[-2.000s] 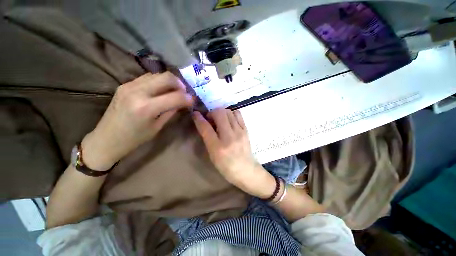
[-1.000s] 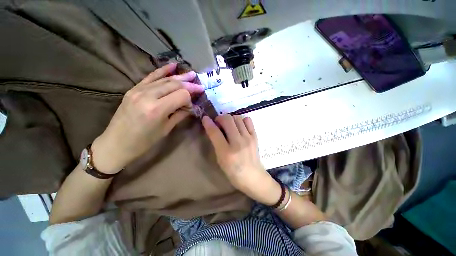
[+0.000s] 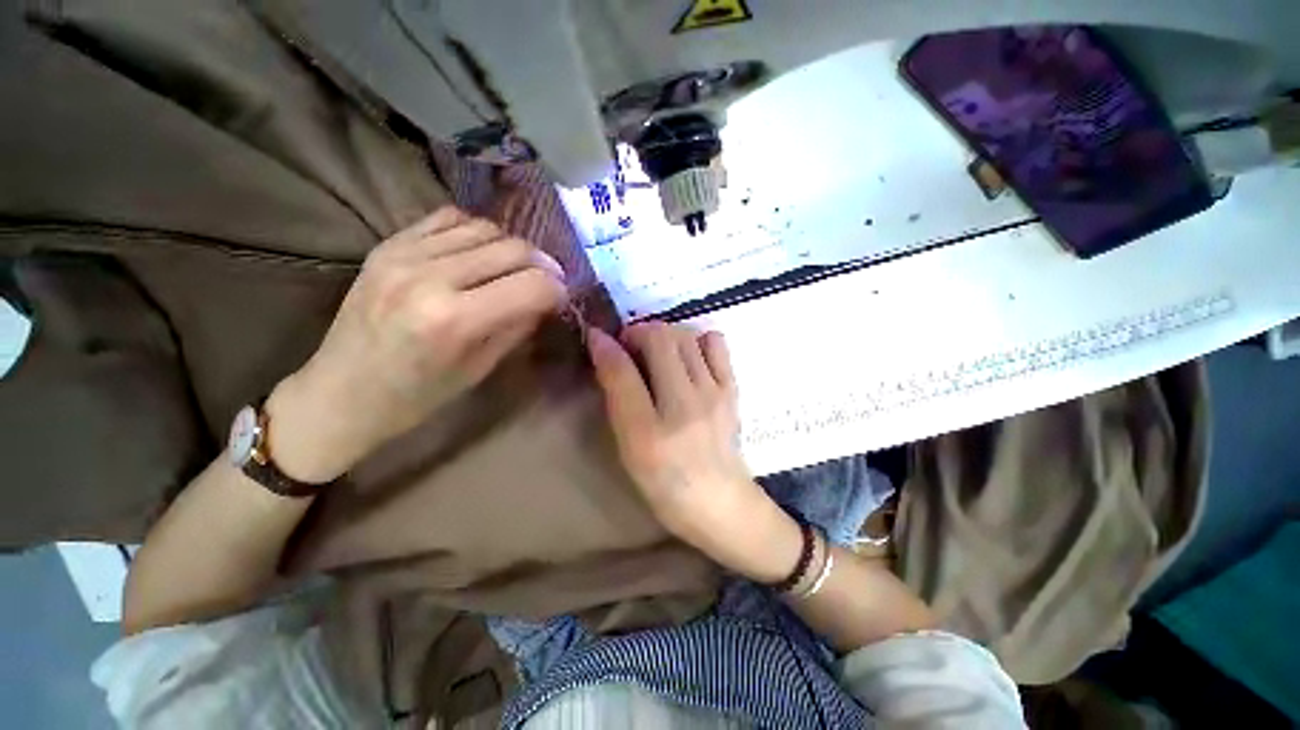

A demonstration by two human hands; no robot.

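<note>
The brown garment (image 3: 471, 471) covers the left of the table and my lap. A darker, ribbed-looking seam allowance (image 3: 520, 214) runs along its edge beside the lit presser foot and needle area (image 3: 606, 200). My left hand (image 3: 435, 307) pinches the cloth edge between thumb and fingers, a little in front of the foot. My right hand (image 3: 677, 407) holds the same edge with thumb and forefinger, close to my left fingertips, its other fingers curled at the table. The fingertips partly hide the edge they hold.
The white machine head has a yellow warning triangle (image 3: 712, 14) and a round knob (image 3: 690, 186). A smartphone (image 3: 1062, 136) lies on the machine bed. A printed ruler (image 3: 998, 364) runs along the front edge. A second brown bundle (image 3: 1034, 528) hangs at right below the table.
My left hand has drawn back from beside the foot toward me, uncovering more of the dark seam allowance. My right hand has stayed nearly in place at the cloth edge.
</note>
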